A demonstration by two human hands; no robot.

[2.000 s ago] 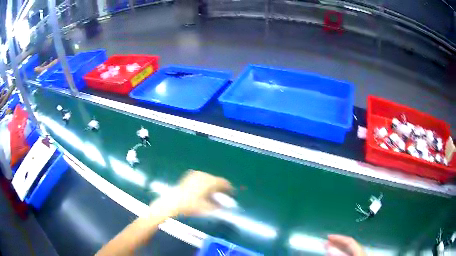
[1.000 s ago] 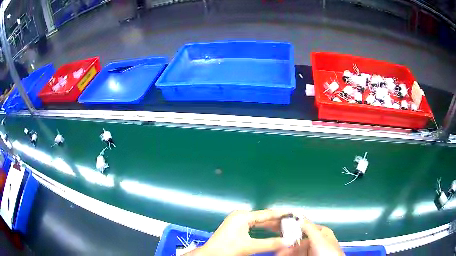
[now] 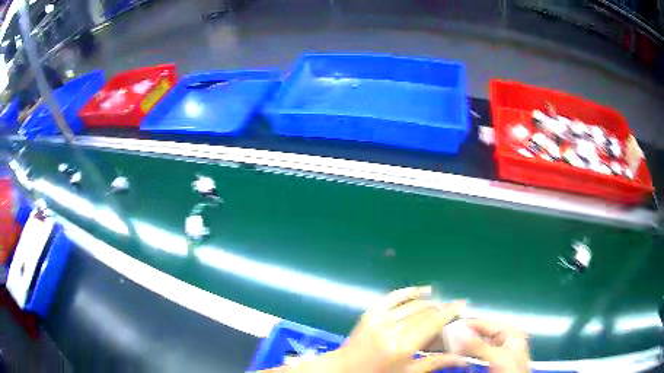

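A small white adapter unit is between my two hands above the near blue bin, at the bottom of the view. My left hand is on its left side, fingers stretched out. My right hand has its fingertips closed on the unit's right side. The hands are slightly blurred, and the unit's lower part and any wires are hidden by the fingers. White wires and parts show in the near blue bin, left of my left wrist.
The green conveyor belt carries loose units at left and one unit at right. Across it stand a red bin of units, a large blue bin, a shallow blue tray and a left red bin.
My left hand came from over the belt to meet my right hand at the unit. Since the last earlier frame, the view has turned and my left fingers have spread over the unit.
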